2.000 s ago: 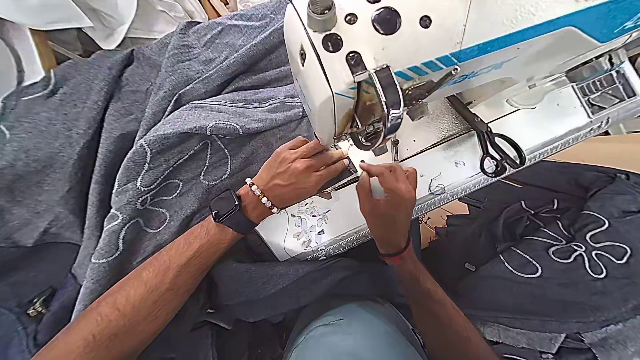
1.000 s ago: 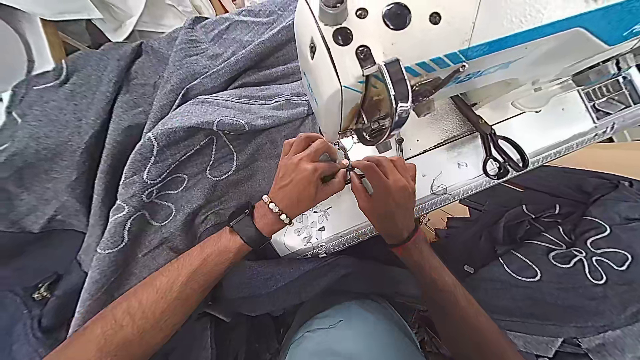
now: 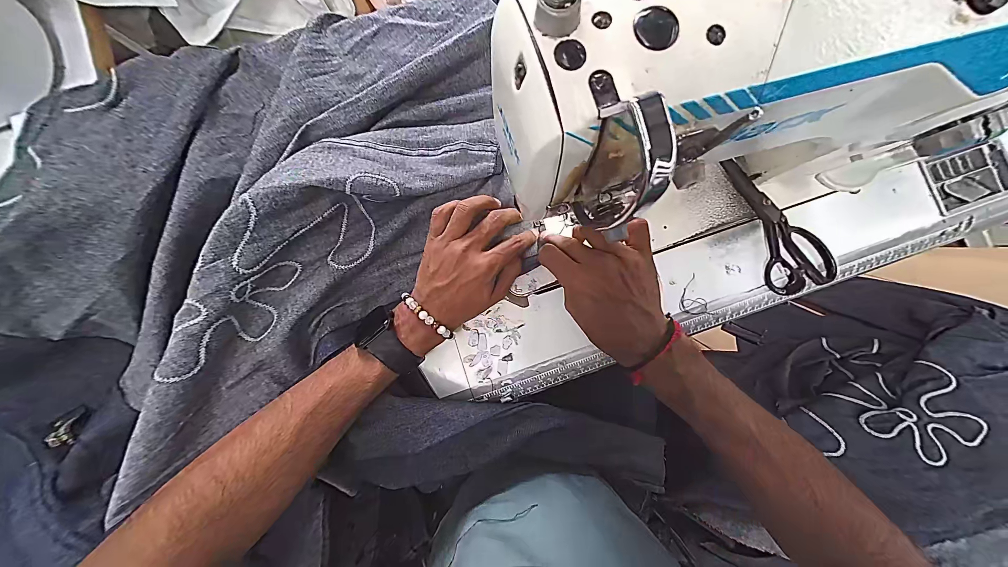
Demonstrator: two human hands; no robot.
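Note:
A white and blue sewing machine (image 3: 709,102) fills the upper right. Close to its presser foot (image 3: 557,224), my left hand (image 3: 468,264) presses with bent fingers on the edge of a grey denim garment (image 3: 315,205), which spreads away to the left and bears white looped flower stitching. My right hand (image 3: 610,291) is just right of the foot, its fingertips bent down at the cloth edge below the needle area. The fingertips of both hands are close together but apart. What the right fingers pinch is partly hidden under them.
Black-handled scissors (image 3: 795,256) lie on the machine bed at the right. Small clear scraps (image 3: 492,339) are scattered near the bed's front left edge, beside a measuring strip (image 3: 551,376). A dark denim piece with a white stitched flower (image 3: 906,417) lies at the lower right.
My hands were pinching together in front of the needle a second ago; now they are spread to either side of the foot, with fingers on the cloth edge.

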